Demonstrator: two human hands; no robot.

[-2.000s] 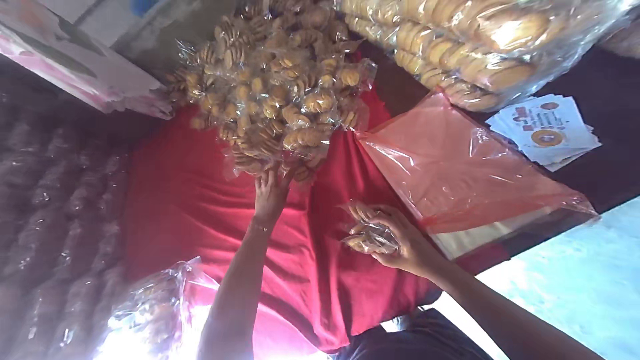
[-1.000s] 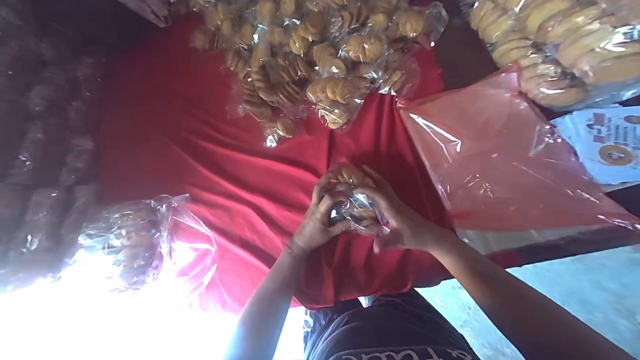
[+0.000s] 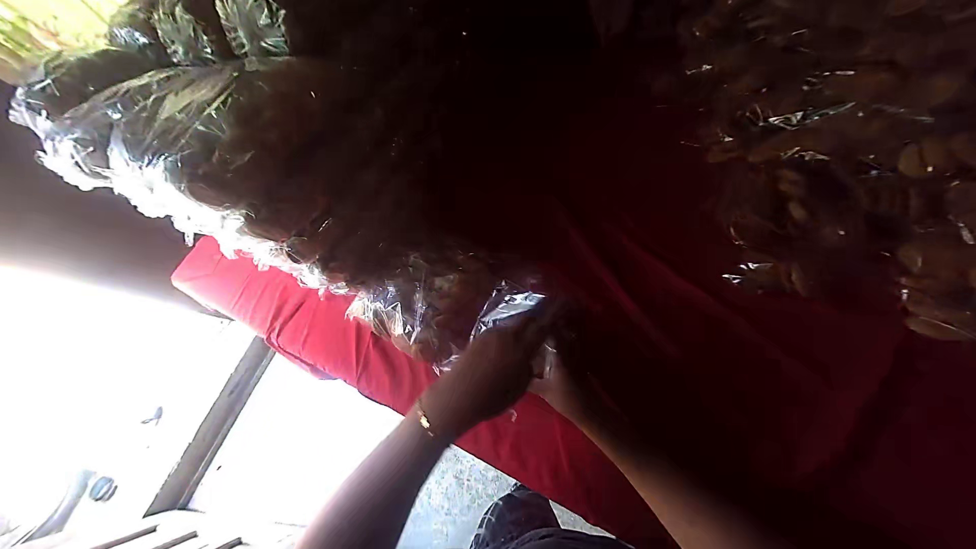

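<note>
Both my hands meet near the middle of the view, in deep shade. My left hand [image 3: 496, 370], with a thin bracelet at its wrist, is closed on a clear plastic bag [image 3: 512, 305] whose shiny film sticks up above the fingers. Against it, my right hand [image 3: 560, 381] is mostly dark, and its fingers cannot be made out. What the bag holds is hidden. Beside the hands, at the near end of a long row, lie clear-wrapped packs [image 3: 400, 309]. Red cloth [image 3: 503, 442] lies under and in front of the hands.
A long heap of plastic-wrapped packs [image 3: 164, 187] runs to the upper left along the edge of the red cloth. More packs of round, biscuit-like pieces [image 3: 934, 267] lie in shadow at the right. A grey post [image 3: 210, 423] stands beyond the table's left edge.
The view has swung far to the left. My hands, which were over the middle of the red cloth around a small clear pack, are now beside the row of packs at the cloth's edge.
</note>
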